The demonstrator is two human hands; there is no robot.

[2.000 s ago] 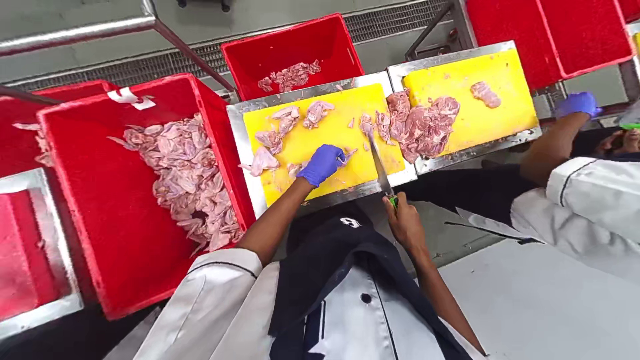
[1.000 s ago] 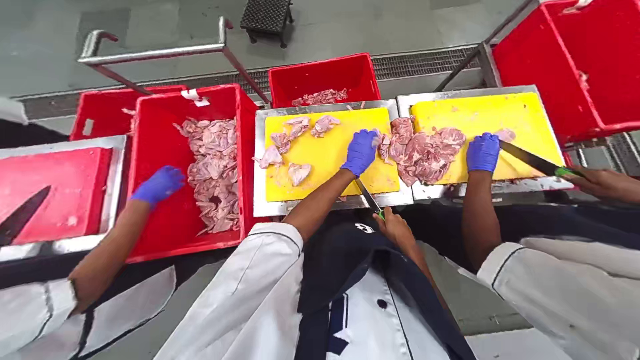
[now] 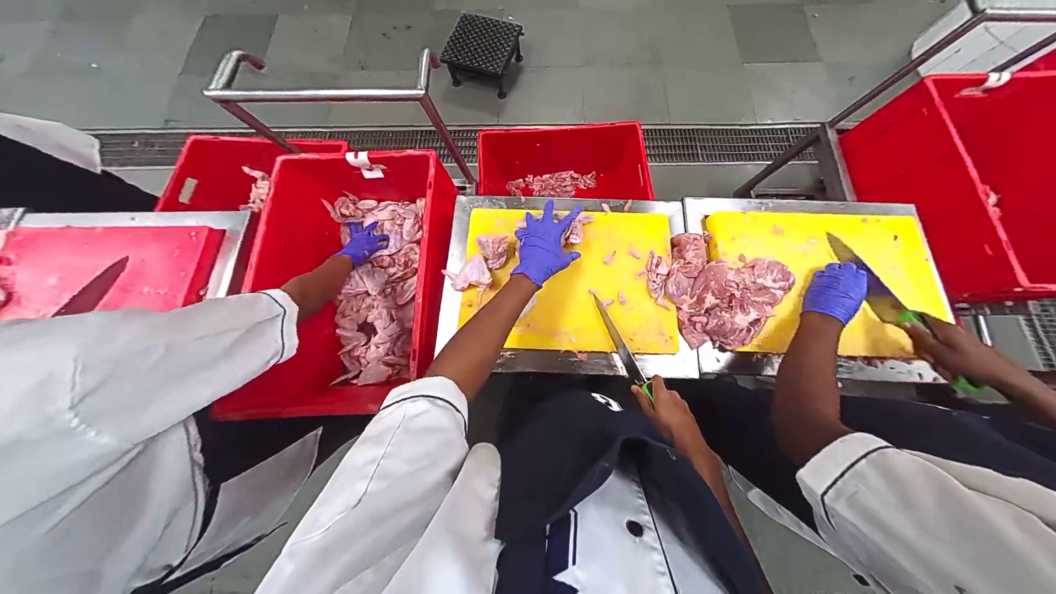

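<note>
My left hand (image 3: 544, 245), in a blue glove, is spread with fingers apart over the yellow cutting board (image 3: 569, 326), above some raw poultry pieces that it partly covers. Whether it touches them cannot be told. My right hand (image 3: 667, 406), ungloved, grips the green handle of a knife (image 3: 617, 337), whose blade points up and left across the board's near edge. Pale raw poultry pieces (image 3: 473, 273) lie at the board's left side, and small scraps are scattered on its right half. A pile of raw meat (image 3: 726, 293) spans the gap to the neighbouring yellow board.
A co-worker's gloved hand (image 3: 363, 242) reaches into the red crate (image 3: 437, 247) of poultry at left. Another co-worker holds a knife (image 3: 874, 285) over the right board (image 3: 883, 235). A red crate (image 3: 565, 148) with scraps stands beyond my board. A metal rail (image 3: 322, 96) rises behind.
My left hand has moved left from the board's right side and spread its fingers. The left co-worker's hand has moved onto the poultry in the crate.
</note>
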